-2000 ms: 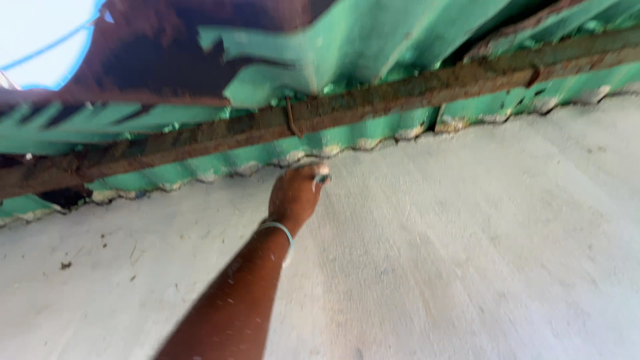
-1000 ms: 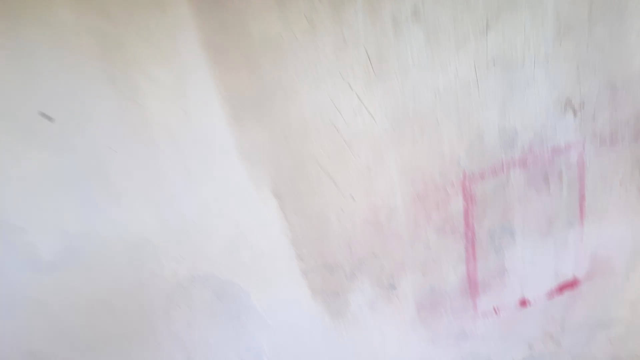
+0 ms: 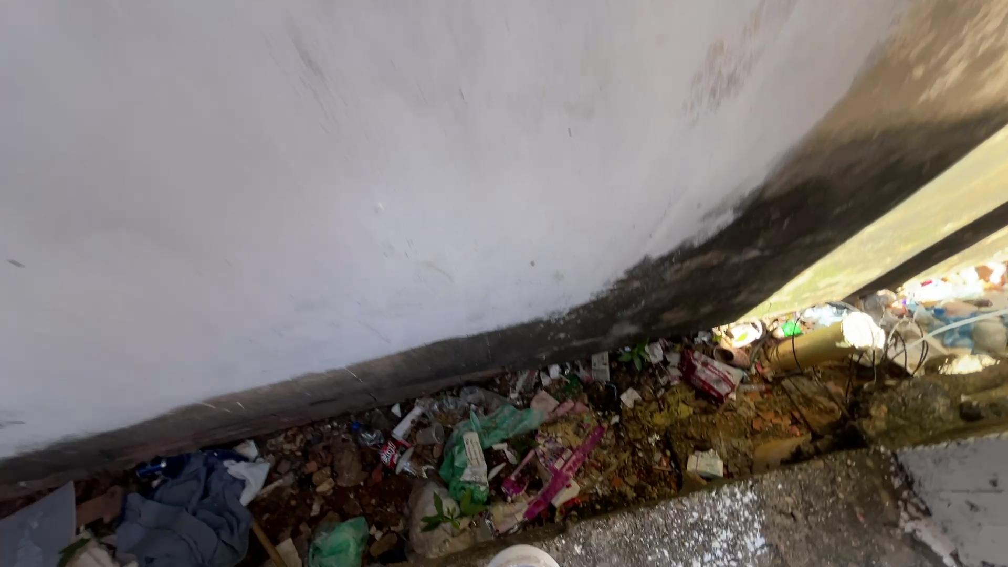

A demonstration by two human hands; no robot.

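Neither of my hands shows in the head view, so what they hold or touch is hidden. A wall [image 3: 378,181] with a pale painted surface fills the upper part. Its lower band [image 3: 677,283] is dark and unpainted, widening to the right. At the bottom edge, the top of a whitish round object [image 3: 523,556] is partly cut off; it cannot be told what it is.
Litter lies along the foot of the wall: grey cloth [image 3: 185,508], green plastic bags [image 3: 453,457], a red and white packet [image 3: 711,374] and rubble. A speckled concrete ledge [image 3: 709,520] runs along the lower right, with a yellowish pipe [image 3: 811,346] beyond.
The view has swung down from the wall's top under green corrugated sheeting to its foot. The hand seen earlier at the sheeting's edge has left the view.
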